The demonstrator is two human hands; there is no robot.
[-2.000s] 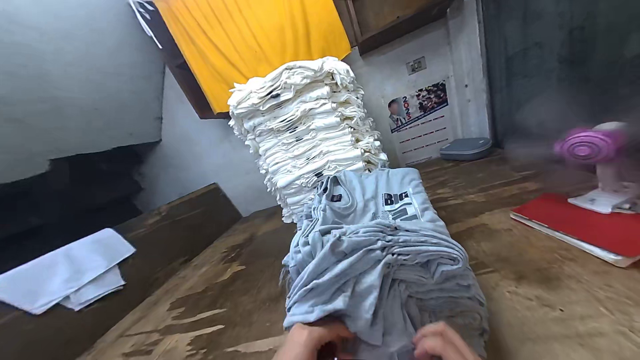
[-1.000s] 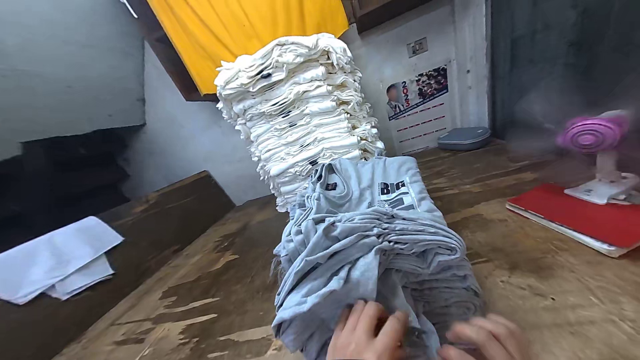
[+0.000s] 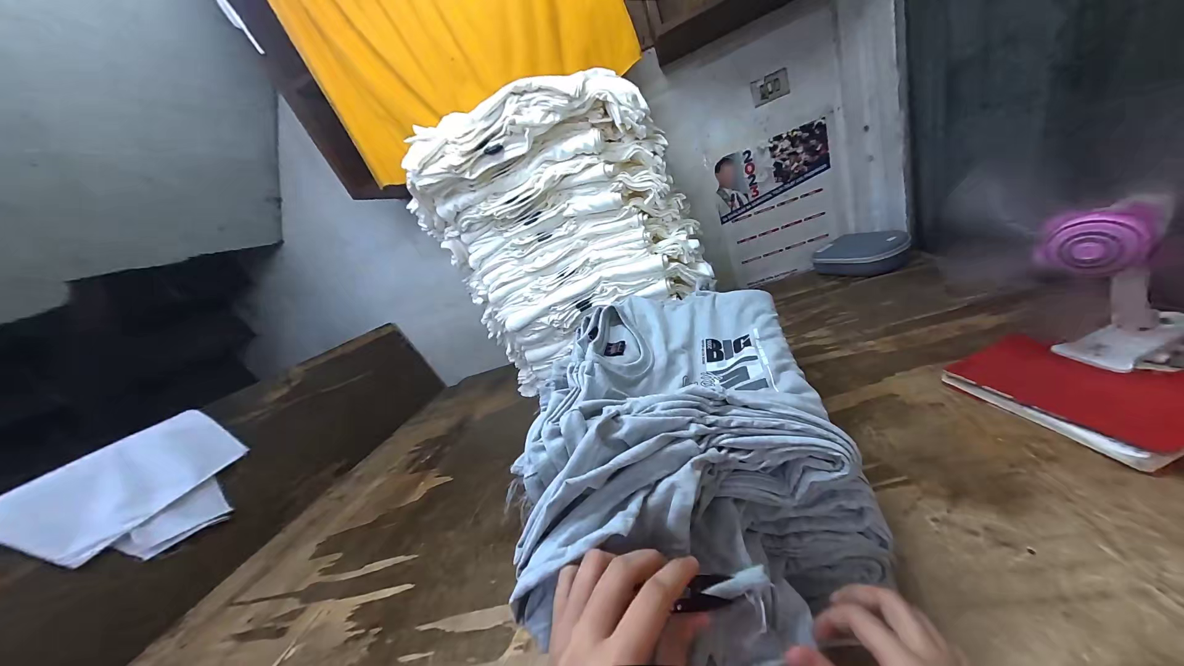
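Note:
A pile of grey printed T-shirts (image 3: 684, 462) lies on the worn wooden table (image 3: 351, 555), its near part bunched in folds. At its near edge, my left hand (image 3: 620, 606) has its fingers curled over the grey fabric. Beside those fingertips are a small dark object (image 3: 700, 594), too covered to identify, and a pale frayed scrap of cloth (image 3: 740, 583). My right hand (image 3: 879, 624) is at the near right corner of the pile, fingers bent against the fabric; whether it pinches cloth is unclear. Behind the grey shirts rises a tall stack of folded white garments (image 3: 564, 222).
On the right, a pink and white fan (image 3: 1101, 245) stands by a red folder (image 3: 1082, 398). A grey case (image 3: 862, 252) sits near the wall. Folded white cloth (image 3: 120, 486) lies over the wooden ledge at left. Yellow fabric (image 3: 453, 65) hangs behind the white stack.
The dark object and the pale scrap now show beside my left hand; one second ago neither was visible there. Both hands remain near the front edge of the grey pile.

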